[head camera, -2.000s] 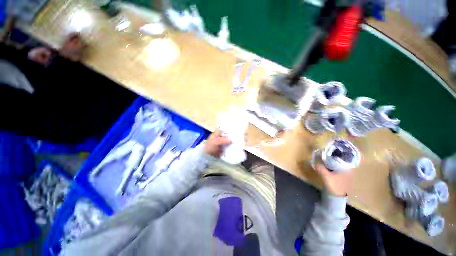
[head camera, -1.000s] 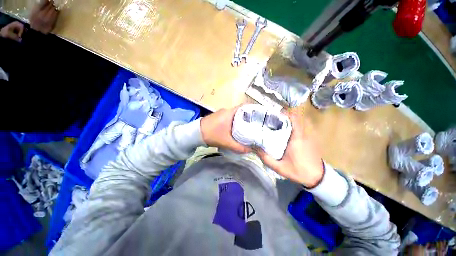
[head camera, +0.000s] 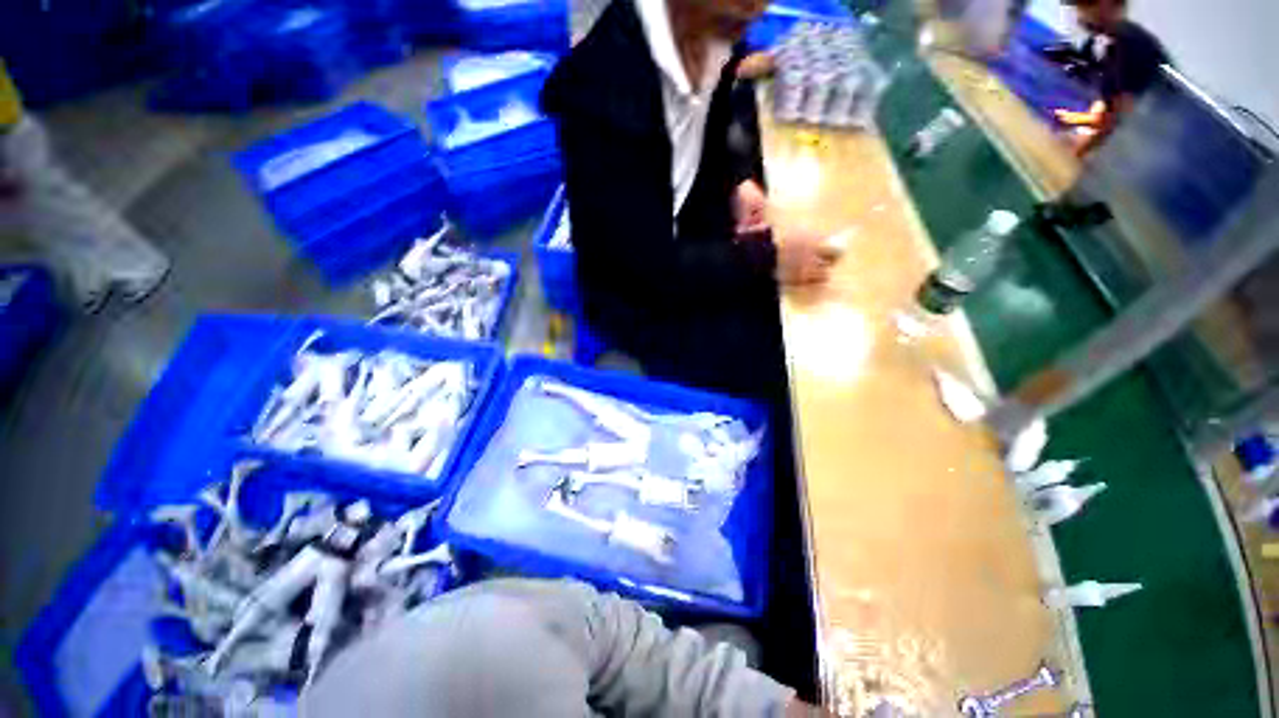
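Observation:
My left sleeve crosses the bottom of the view. Only a dark sliver of my left hand (head camera: 802, 707) shows at the bottom edge by the bench, so its fingers and anything in it are hidden. My right hand is out of the picture. The nearest blue crate (head camera: 610, 572) holds a few pale limb-shaped parts (head camera: 606, 456) on a whitish sheet. Another blue crate behind its left side holds a pile of pale parts (head camera: 368, 407). More knobbly pale parts (head camera: 316, 575) heap up at the lower left. A silver wrench (head camera: 1013, 692) lies on the bench at the bottom.
The light-brown bench (head camera: 877, 519) runs along the green belt (head camera: 1171, 603). White nozzle bottles (head camera: 1101, 592) and a clear drinks bottle (head camera: 971, 262) stand or lie by the belt. A seated person in dark clothes (head camera: 673, 239) is at the bench. Blue crates (head camera: 337, 190) stand on the floor.
The view has swung left toward the crates and coworker. The white shell part held in both hands is out of view, as are the clamp, sleeves and right hand.

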